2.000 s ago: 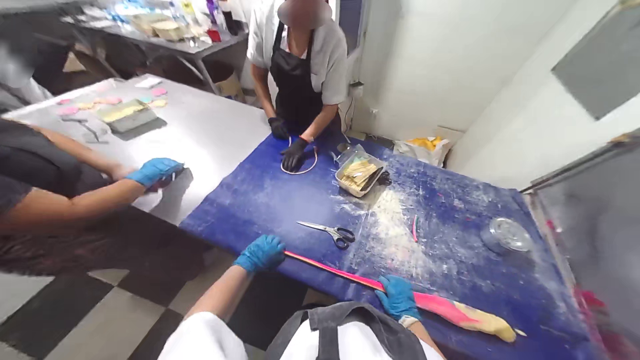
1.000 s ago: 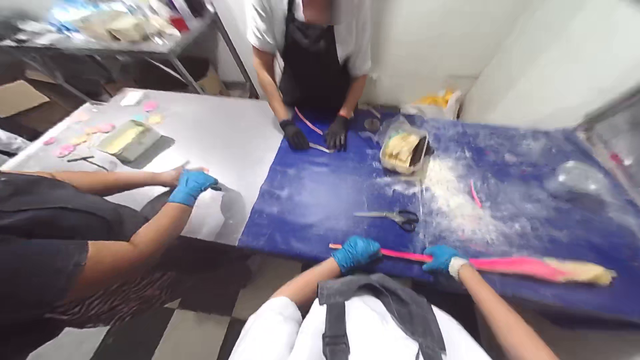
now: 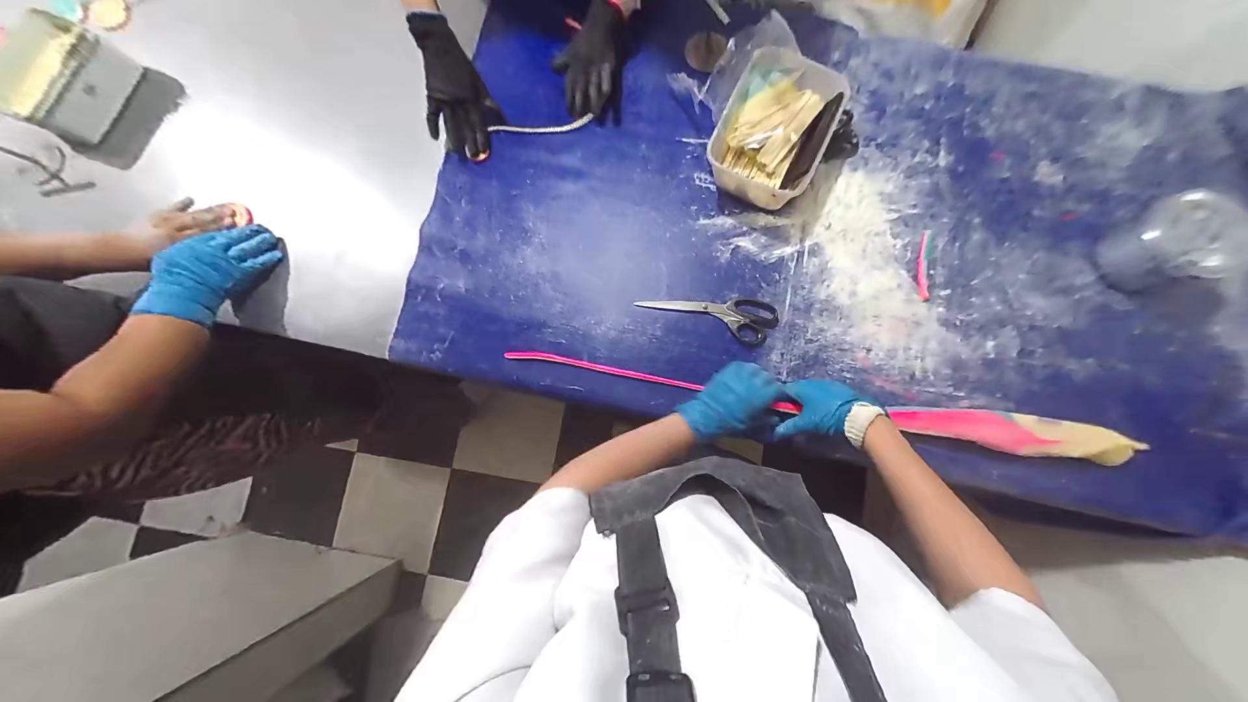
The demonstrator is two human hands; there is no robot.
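Note:
In blue gloves, my left hand [image 3: 738,401] and my right hand [image 3: 821,409] are side by side at the near edge of the blue-covered table, both closed on a long pink candy-like rope [image 3: 609,370]. Its thin strand runs out left from my left hand. Right of my right wrist lies its thick pink and cream end [image 3: 1014,434]. Scissors with black handles [image 3: 717,308] lie just beyond my left hand, blades pointing left. My fingertips are partly hidden around the strand.
A plastic tub of wooden sticks [image 3: 777,127] stands beyond, beside white powder [image 3: 868,263]. A short pink piece [image 3: 922,265] and a clear round container [image 3: 1185,234] lie right. A co-worker's black-gloved hands [image 3: 590,68] hold a thin rope; another's blue-gloved hand [image 3: 210,271] is left.
My left hand has moved right along the rope, close to my right hand. More thin pink strand now lies left of it. The view has shifted down and closer.

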